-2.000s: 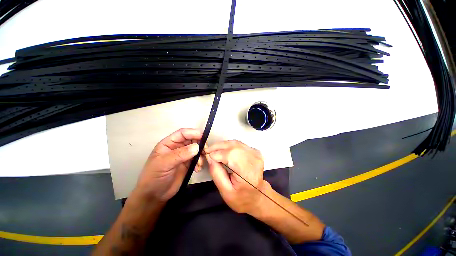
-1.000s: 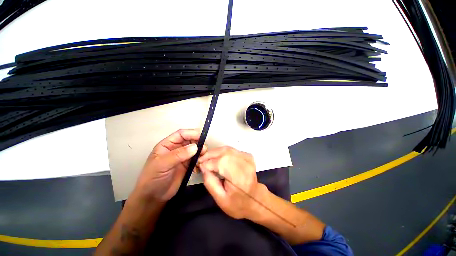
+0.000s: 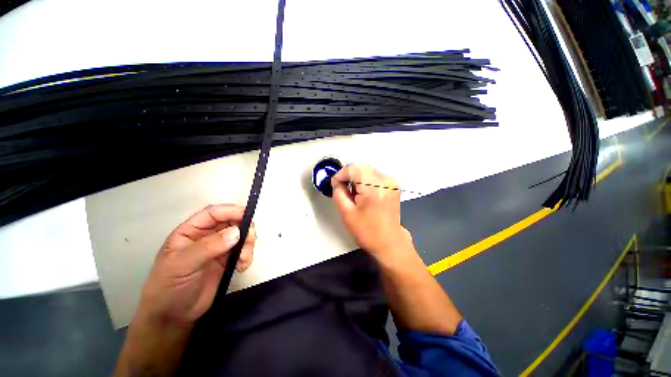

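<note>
A long narrow black strap with small holes stands across the strap pile. My left hand pinches it near its lower part, over the board's front edge. My right hand is at the right rim of the paint pot, its fingertips over the opening. It holds a thin dark applicator, whose tail points right past the hand. The applicator's tip is hidden by the fingers and pot. Dark liquid with bright reflections shows in the pot.
The beige work board lies under the left hand on the white table. A hanging strap bundle drapes over the table edge at right. Grey floor with yellow lines is beyond. A blue bin stands at lower right.
My right hand has left the strap and moved up and right to the pot with the applicator. My left hand still holds the strap. The view has shifted, showing more at right.
</note>
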